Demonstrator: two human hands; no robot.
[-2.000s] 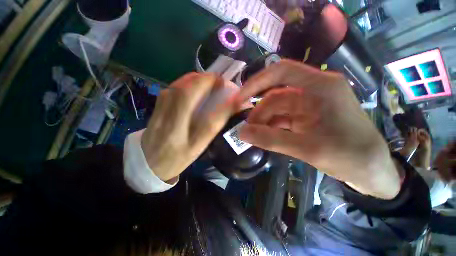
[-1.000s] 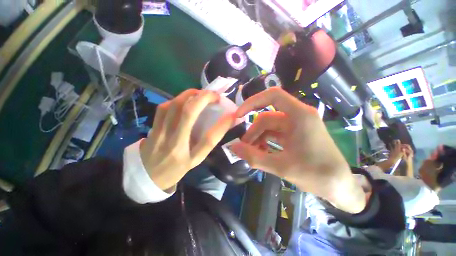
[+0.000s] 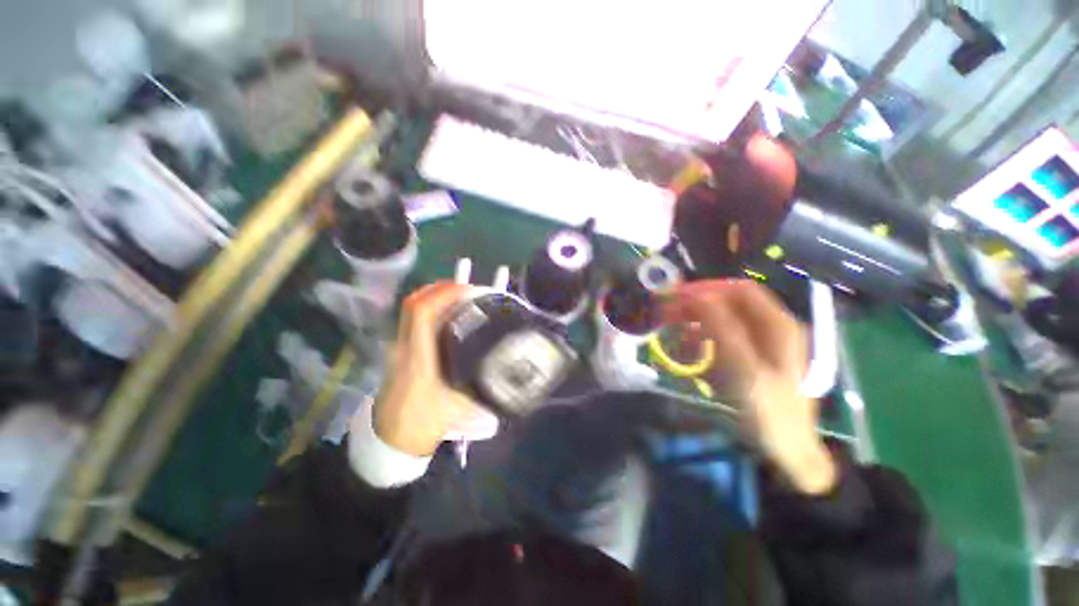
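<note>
My left hand (image 3: 417, 373) holds a security camera (image 3: 521, 365) by its body, its black head and square-looking lens face turned up toward me. A small pale label (image 3: 471, 318) shows on the black head. My right hand (image 3: 757, 355) is raised to the right, blurred, beside the standing cameras; whether it holds anything is unclear. One standing camera (image 3: 559, 275) shows a lit lens ring. Another camera (image 3: 627, 310) stands right of it, close to my right fingers.
A camera (image 3: 374, 225) stands at left beside yellow rails (image 3: 225, 296). A white keyboard (image 3: 550, 178) lies below a bright monitor (image 3: 615, 53). A yellow tape roll (image 3: 683, 355) lies near my right hand. A black printer (image 3: 816, 243) is at right. White camera bodies (image 3: 107, 320) are far left.
My hands have moved apart; the right is now off the held camera, to its right. The held camera's face is now turned up. The view has shifted, showing the monitor and keyboard fully.
</note>
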